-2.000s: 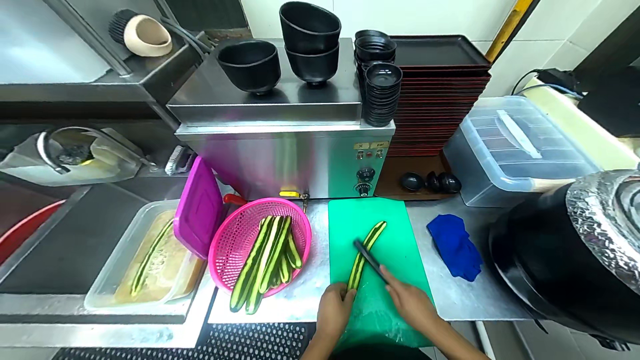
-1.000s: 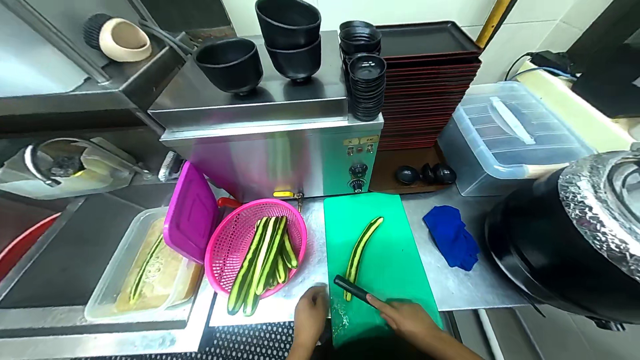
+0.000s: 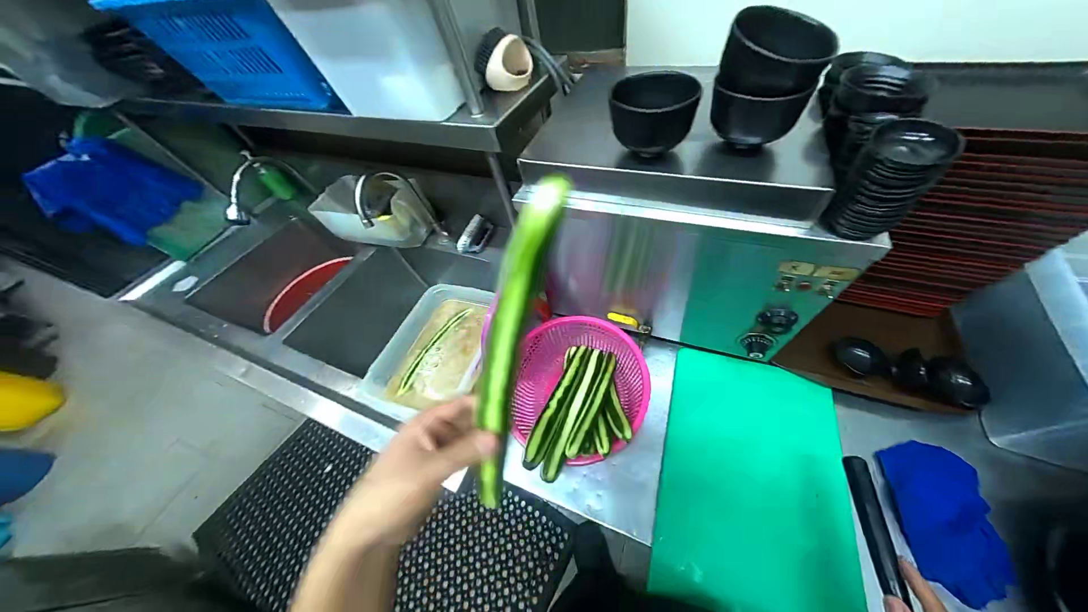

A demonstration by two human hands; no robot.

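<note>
Raised in my left hand [image 3: 433, 455] is a long striped green cucumber strip [image 3: 514, 331], gripped near its lower end and blurred by motion. Behind it, a pink plastic colander [image 3: 631, 374] holds several cucumber strips [image 3: 578, 408]. Only the fingers of my right hand [image 3: 911, 588] show at the bottom right, closed around the lower part of a black-handled tool [image 3: 874, 523]; its blade is not visible. The tool lies along the right edge of the green cutting board [image 3: 748, 476], beside a blue cloth [image 3: 943, 518].
A clear plastic tub [image 3: 387, 378] with one cucumber strip stands left of the colander, beside the sink [image 3: 357, 314]. Black bowls [image 3: 654, 110] stand on the steel appliance [image 3: 722, 280] behind the board. A clear storage box [image 3: 1033, 340] is at the right. A black mat [image 3: 297, 510] lies on the floor.
The cucumber strip that lay on the board is now lifted in my left hand, up and to the left. My right hand and the black-handled tool have moved to the board's right edge. The view has swung left.
</note>
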